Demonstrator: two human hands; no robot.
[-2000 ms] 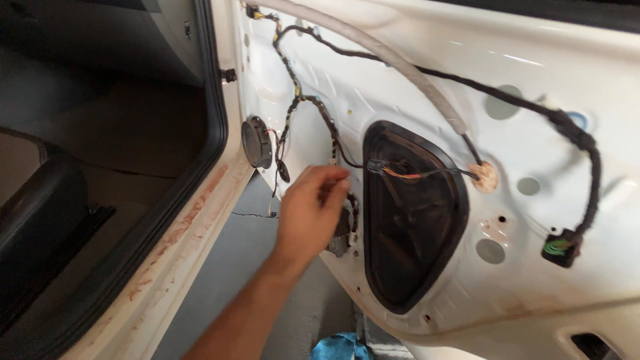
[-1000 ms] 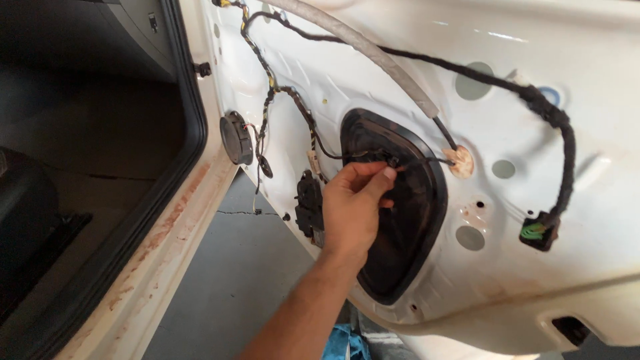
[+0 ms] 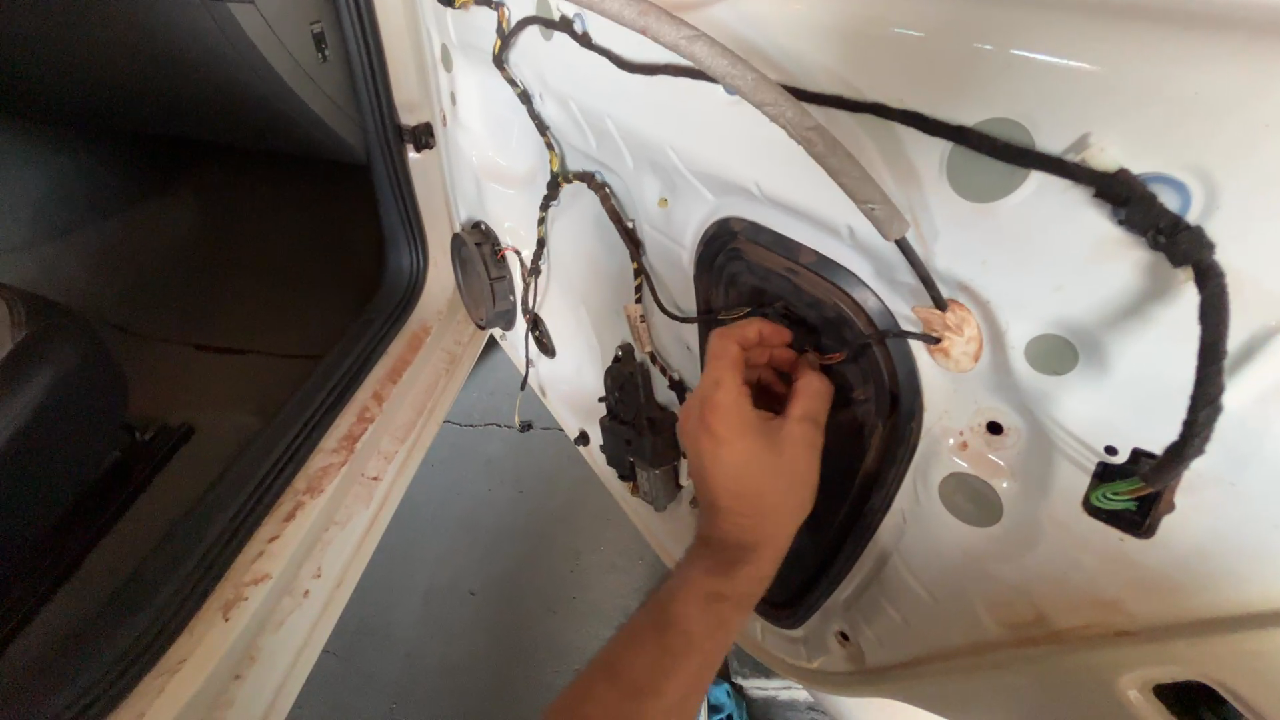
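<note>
My left hand point(image 3: 755, 430) reaches up from the bottom, its thumb and fingertips pinched on a small dark wiring connector that they mostly hide. Orange-marked wire point(image 3: 832, 358) comes out to the right of the fingertips, and a thin dark cable runs to a tan sealing patch point(image 3: 958, 338) on the white car door panel point(image 3: 860, 160). Left of the hand, a branch of the taped wiring harness point(image 3: 625, 225) leads to the same spot. Behind the fingers lies a black door cover point(image 3: 880, 480). My right hand is out of view.
A round speaker point(image 3: 483, 278) and a black window motor point(image 3: 635, 430) are on the door, left of the hand. A grey sleeved cable point(image 3: 790, 110) arches above. At right hangs a black connector with green wires point(image 3: 1130, 495). The door sill point(image 3: 330, 470) crosses the left side.
My left hand has moved right, from near the black cover's left edge to in front of it, and its fingers have closed on the connector.
</note>
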